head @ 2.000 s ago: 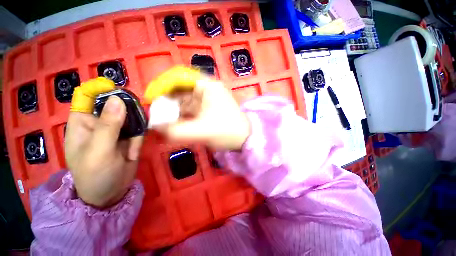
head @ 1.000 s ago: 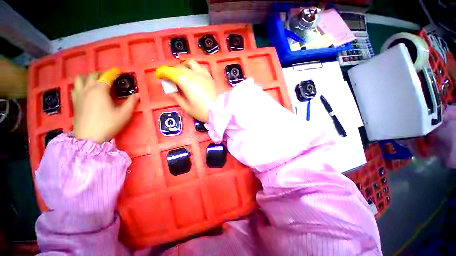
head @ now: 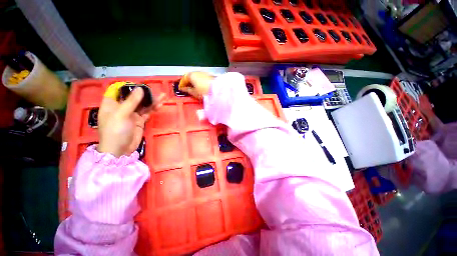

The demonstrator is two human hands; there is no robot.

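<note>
My left hand [head: 119, 122], with a yellow finger cot, holds a black smartwatch body [head: 144, 96] above the upper left of the red-orange foam tray [head: 171, 186]. My right hand [head: 199, 84] is at the tray's back row. Its fingers touch another smartwatch body [head: 179, 90] in a pocket; whether they grip it is partly hidden. A small white scrap [head: 201, 115] shows beside my right sleeve. Two glossy black smartwatch bodies, one [head: 205, 175] left of the other [head: 234, 172], lie in pockets nearer me. Another [head: 226, 143] is partly covered by my sleeve.
Stacked foam trays [head: 290, 42] of watch bodies stand behind. Right are a blue bin [head: 300, 98], a record sheet [head: 328, 131] with a watch body [head: 300, 125] and marker pen [head: 323, 147], and a white device [head: 371, 132]. A beige cup [head: 42, 82] stands left. Another person's pink sleeve shows right.
The view has shifted, showing stacked trays behind. My left hand has lifted a smartwatch body. My right hand has moved to the back row, and the white scrap is no longer at its fingertips.
</note>
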